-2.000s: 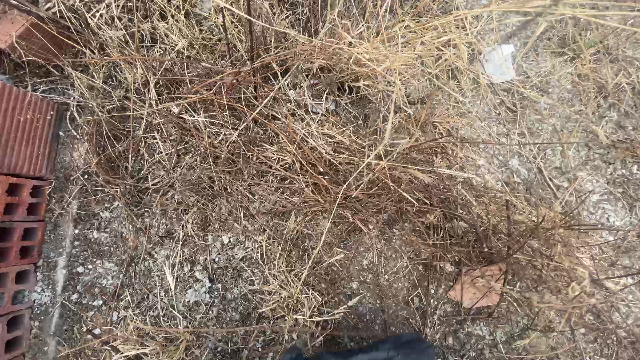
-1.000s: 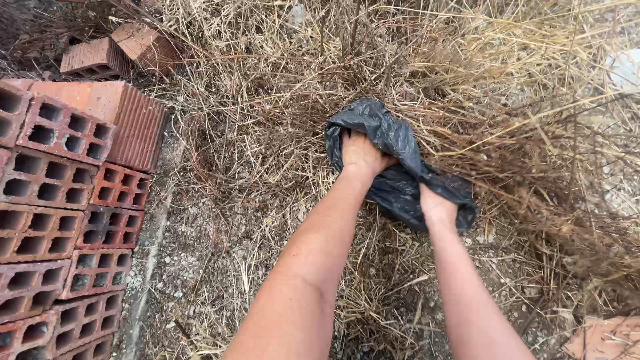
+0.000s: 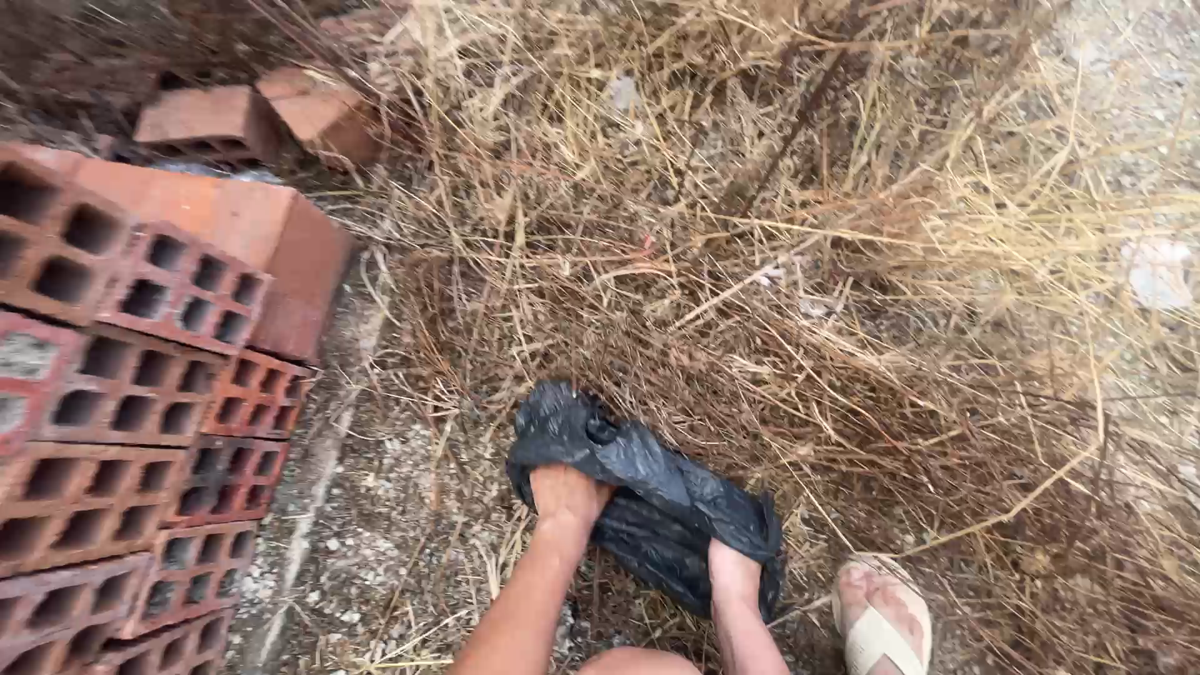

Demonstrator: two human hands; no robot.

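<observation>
A crumpled black plastic bag [image 3: 656, 478] stretches between both hands, low in the middle of the view. My left hand [image 3: 565, 492] reaches into its opening at the left, with the fingers hidden under the plastic. Inside the right end of the bag is my right hand [image 3: 734, 570], its fingers covered too. The bag's rim is folded over the backs of the fingers, and whether the fingers grip it cannot be made out. Dry grass lies right behind and beside the bag.
Hollow red clay bricks [image 3: 117, 384] are stacked at the left, with loose bricks [image 3: 211, 122] behind them. Tangled dry grass [image 3: 844, 356] covers much of the ground. A sandalled foot [image 3: 881, 609] stands at the lower right. A pale scrap [image 3: 1160, 274] lies at the far right.
Two seconds ago no hands showed, only a dark edge at the bottom; one second ago both hands were in the bag. The view has shifted, and a sandalled foot now shows.
</observation>
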